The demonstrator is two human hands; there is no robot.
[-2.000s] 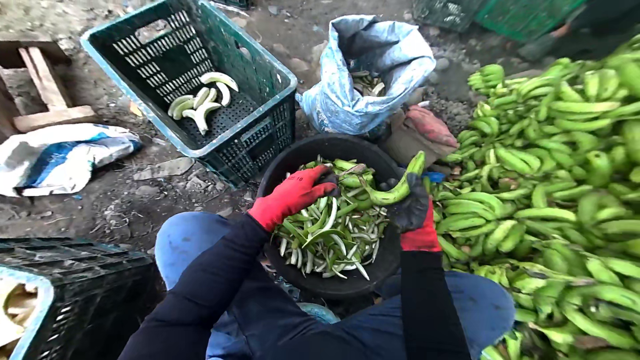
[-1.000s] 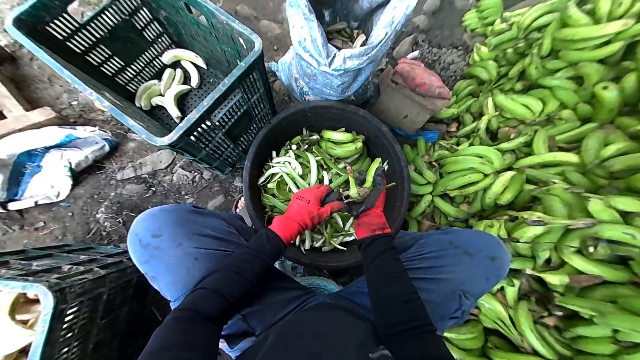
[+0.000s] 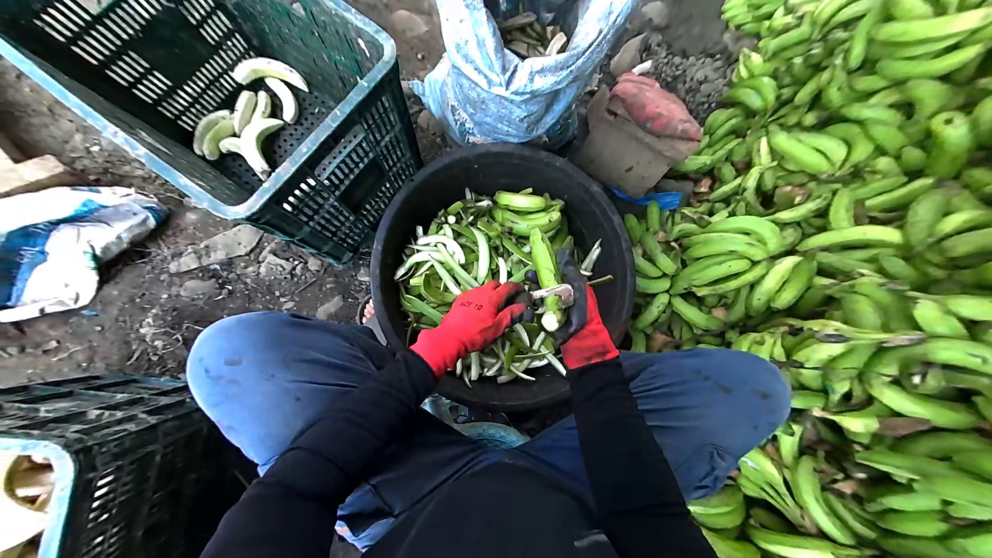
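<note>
A green banana (image 3: 545,260) stands upright between my two gloved hands, over a round black basin (image 3: 387,240). My left hand (image 3: 477,318), in a red glove with dark fingertips, closes on the banana's lower left side. My right hand (image 3: 581,314), gloved alike, is curled at its right side, around what seems to be a small peeling tool (image 3: 556,293); a thin end sticks out past the fingers. The grip is partly hidden. Green and whitish peel strips (image 3: 442,267) lie in the basin, with unpeeled green bananas (image 3: 527,213) at its back.
A green plastic crate (image 3: 364,101) at upper left holds several peeled bananas (image 3: 252,128). Behind the basin stands a blue-white woven sack (image 3: 504,101) with scraps. Green bananas (image 3: 852,240) are heaped at right. Another crate (image 3: 139,457) is at lower left, a crumpled sack (image 3: 77,240) above it.
My right hand has moved down into the basin with a green banana, beside my left hand. Green bananas now show at the back of the basin. The view has shifted.
</note>
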